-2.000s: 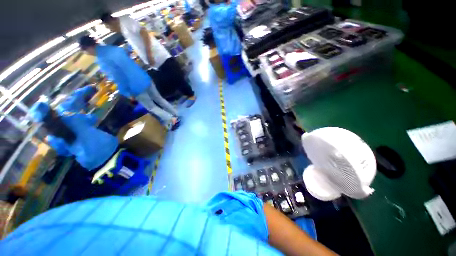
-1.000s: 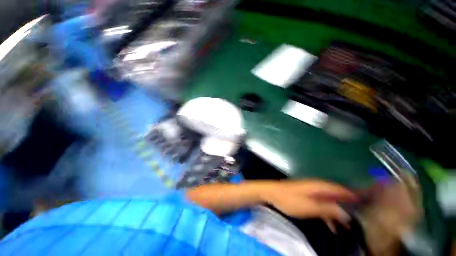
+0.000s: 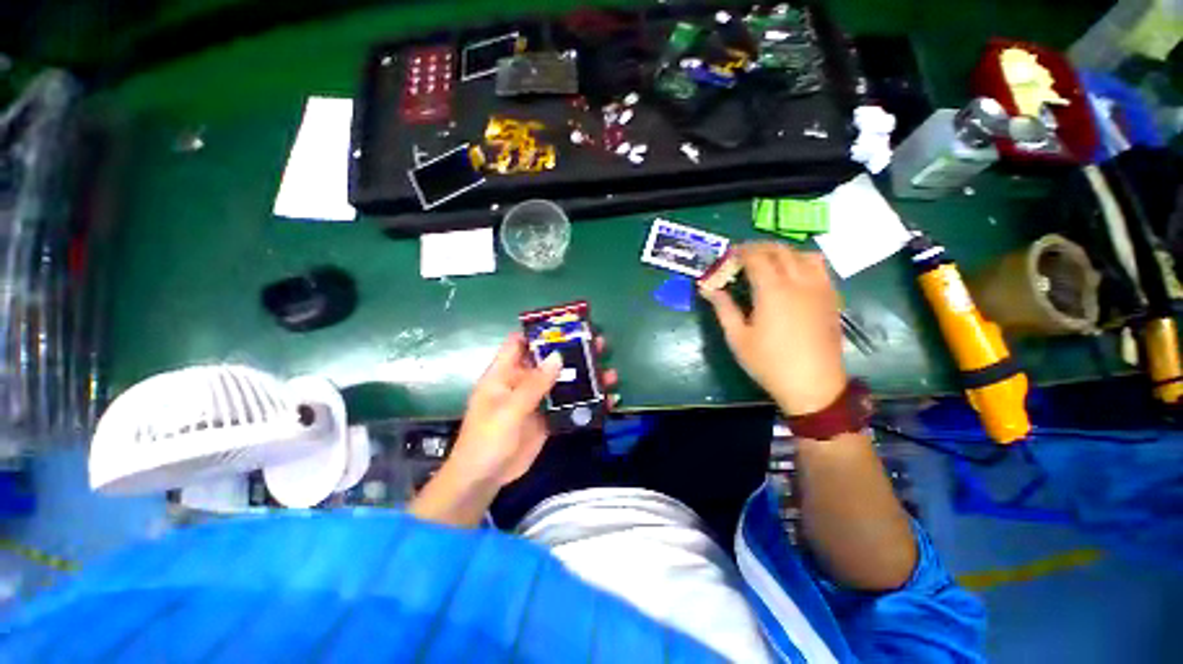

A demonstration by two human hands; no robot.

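My left hand (image 3: 500, 413) holds a dark phone unit (image 3: 566, 367) with a red top edge, its pale-bordered screen facing up and the thumb on it. My right hand (image 3: 789, 324) is over the bench to the right, a dark red band at its wrist. Its thumb and index finger pinch a small red-edged piece (image 3: 717, 271), mostly hidden by the fingers. The white and dark-blue labelled battery (image 3: 684, 247) lies just beyond the fingertips, with a blue patch (image 3: 673, 293) beside it.
Black parts tray (image 3: 610, 182) runs across the back. A clear round cup (image 3: 535, 235) stands before it. White fan (image 3: 208, 428) is at left; tweezers (image 3: 859, 332), yellow electric screwdriver (image 3: 973, 340), tape roll (image 3: 1042, 285) and bottle (image 3: 944, 153) are at right. Green pads (image 3: 790, 215) lie near the tray.
The view has swung from the aisle to the bench and cleared from blur. Both hands are now plainly seen apart, the left with the phone unit, the right with a small piece.
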